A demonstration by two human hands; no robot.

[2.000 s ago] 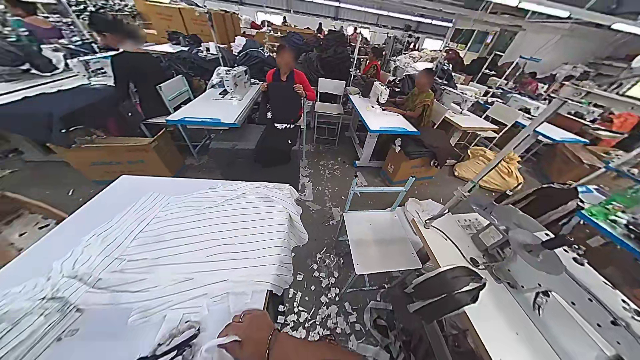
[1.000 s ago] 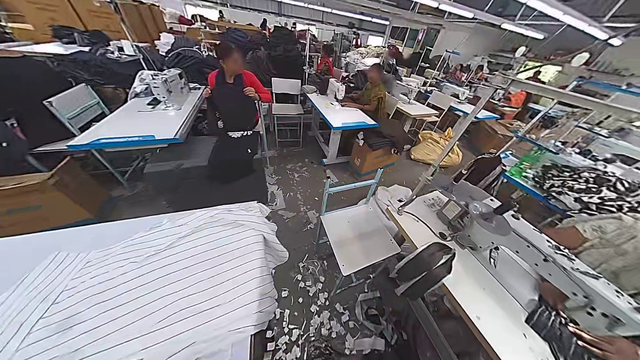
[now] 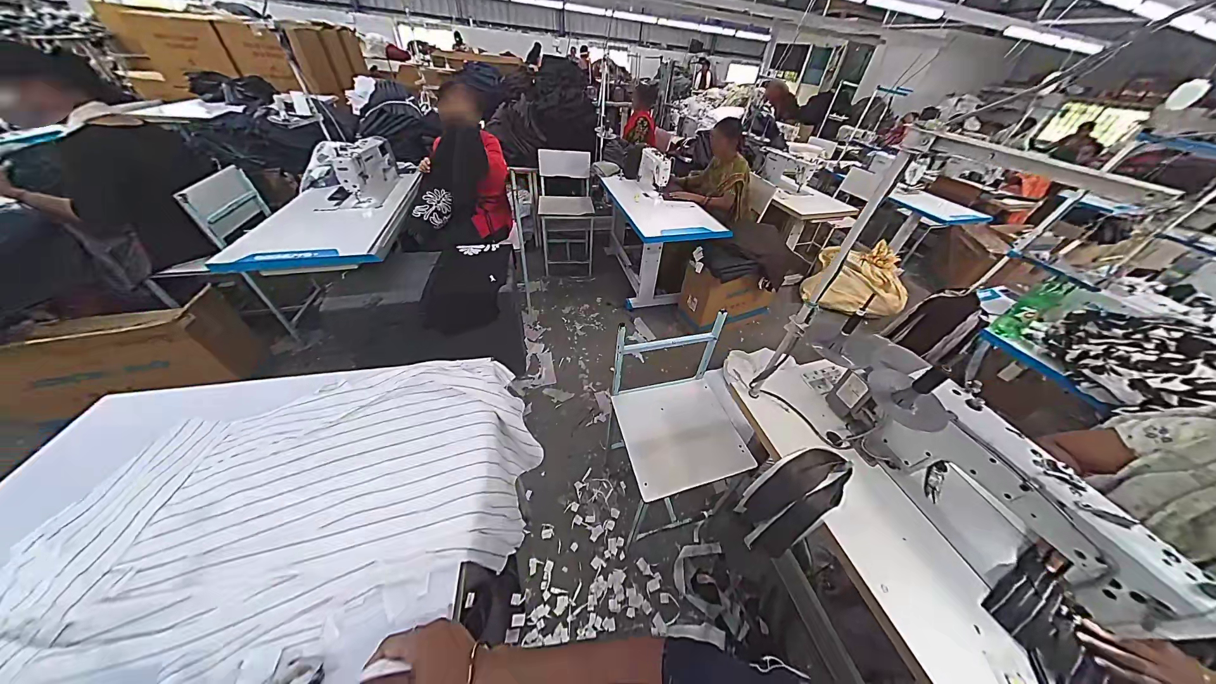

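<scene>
White fabric with thin dark stripes (image 3: 313, 475) lies spread and wrinkled over a white table (image 3: 123, 410), hanging past its right edge. At the bottom edge, my right hand (image 3: 423, 651) rests by the fabric's lower right corner; the forearm comes in from the right, with a thin bangle at the wrist and a dark sleeve. Something white shows at its fingers, which are cut off by the frame, so a grip cannot be made out. My left hand is not in view.
A white chair (image 3: 679, 432) stands right of the table, with scraps (image 3: 598, 560) on the floor. Farther right is a sewing machine table (image 3: 883, 541), where a co-worker's hand (image 3: 1130, 655) touches dark striped cloth. Ahead, a person in red (image 3: 489, 180) holds up black cloth.
My right hand, out of view one second ago, shows again at the bottom edge. The person in red now holds the black cloth higher. The view has shifted somewhat.
</scene>
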